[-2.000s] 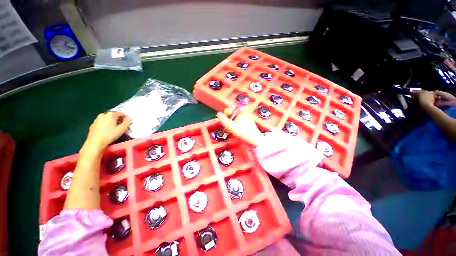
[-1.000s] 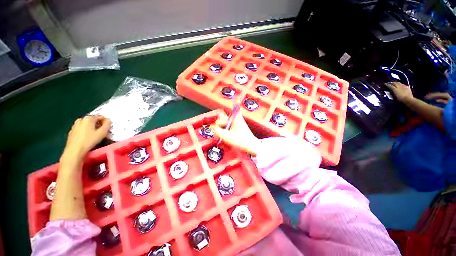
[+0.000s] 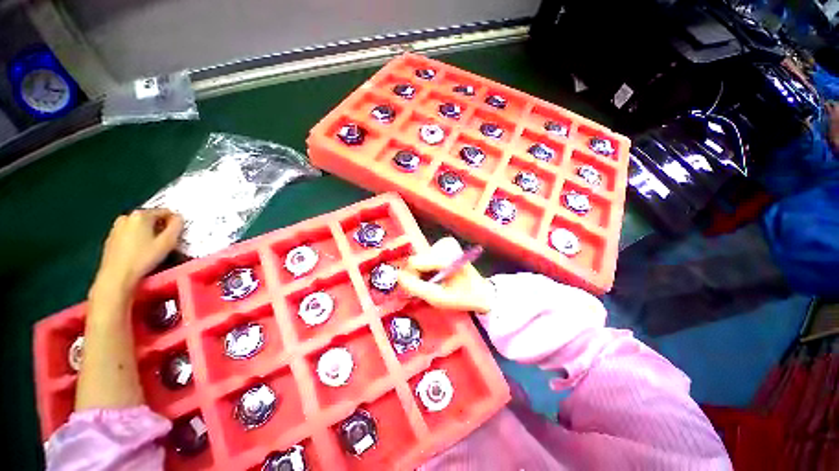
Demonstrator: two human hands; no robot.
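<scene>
A red foam tray [image 3: 276, 363] with square pockets lies nearest, tilted, one round unit [image 3: 316, 308] in each visible pocket. My right hand [image 3: 446, 281] is over its right column, holding a slim purple-grey stick [image 3: 457, 264] like a pencil, fingertips at a round unit [image 3: 384, 276] in the second pocket down. Whether they touch it is unclear. My left hand [image 3: 145, 241] is curled at the tray's far left edge, beside a crinkled clear bag [image 3: 221, 198] with white contents. Whether it grips anything is hidden.
A second red foam tray [image 3: 465, 210] of round units lies behind to the right. A small flat bag [image 3: 150, 98] and blue clock [image 3: 42, 85] are at the back left. Glossy black modules [image 3: 685, 161], black equipment [image 3: 635, 55] and a person's blue sleeve [image 3: 810, 230] are at right.
My right hand has moved from the top right pocket to the one below, and the stick now lies flatter. The view has shifted right. The neighbour's hands have left the modules.
</scene>
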